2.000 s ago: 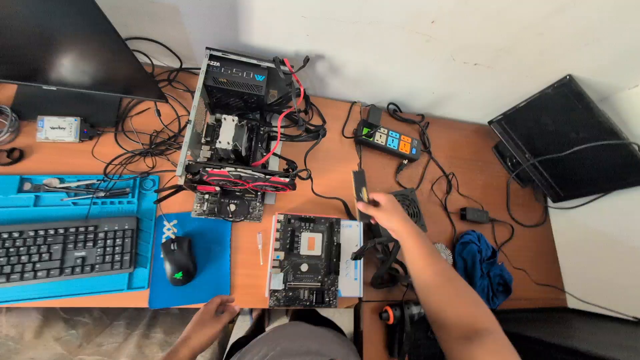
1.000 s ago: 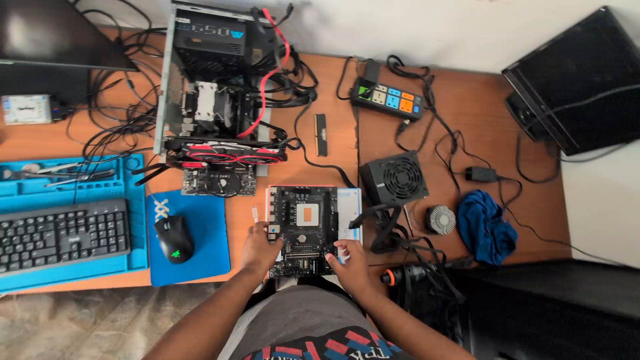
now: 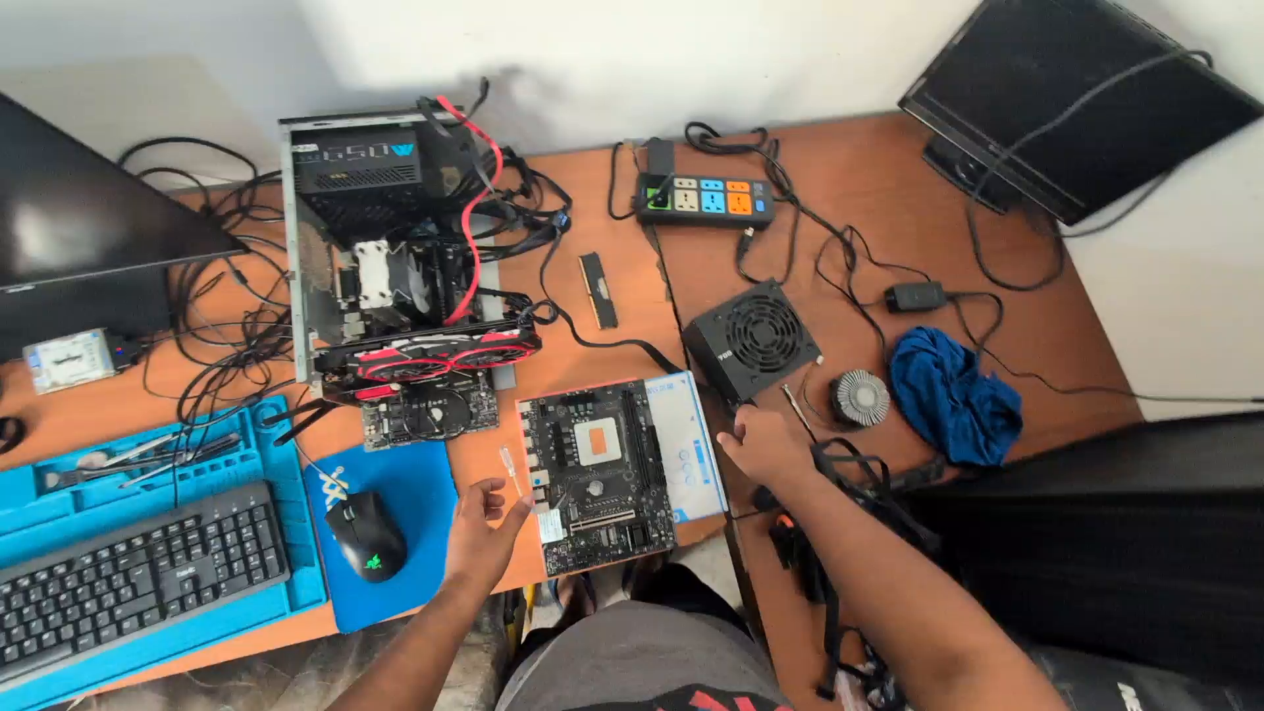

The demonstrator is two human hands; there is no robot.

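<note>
A black motherboard (image 3: 602, 479) lies on a white and blue box (image 3: 688, 444) at the front of the desk, an orange sticker on its CPU socket cover. My left hand (image 3: 486, 528) is at its left edge, fingers apart, holding nothing, near a small clear screwdriver-like tool (image 3: 512, 469). My right hand (image 3: 768, 444) is right of the box, just below the power supply unit (image 3: 752, 341), fingers curled; whether it grips a cable there I cannot tell. A RAM module (image 3: 598, 290) lies behind the motherboard.
An open PC case (image 3: 296, 247) with a red-trimmed graphics card (image 3: 434, 357) stands back left. Keyboard (image 3: 148, 573), mouse (image 3: 365, 538) and blue mouse pad (image 3: 425, 494) are left. A power strip (image 3: 703, 200), round heatsink (image 3: 859, 398), blue cloth (image 3: 953, 395) and monitor (image 3: 1076, 99) are right, among cables.
My right hand has moved off the motherboard to the right, beside the power supply unit. My left hand has drawn back slightly from the board. The RAM module, held earlier, lies on the desk.
</note>
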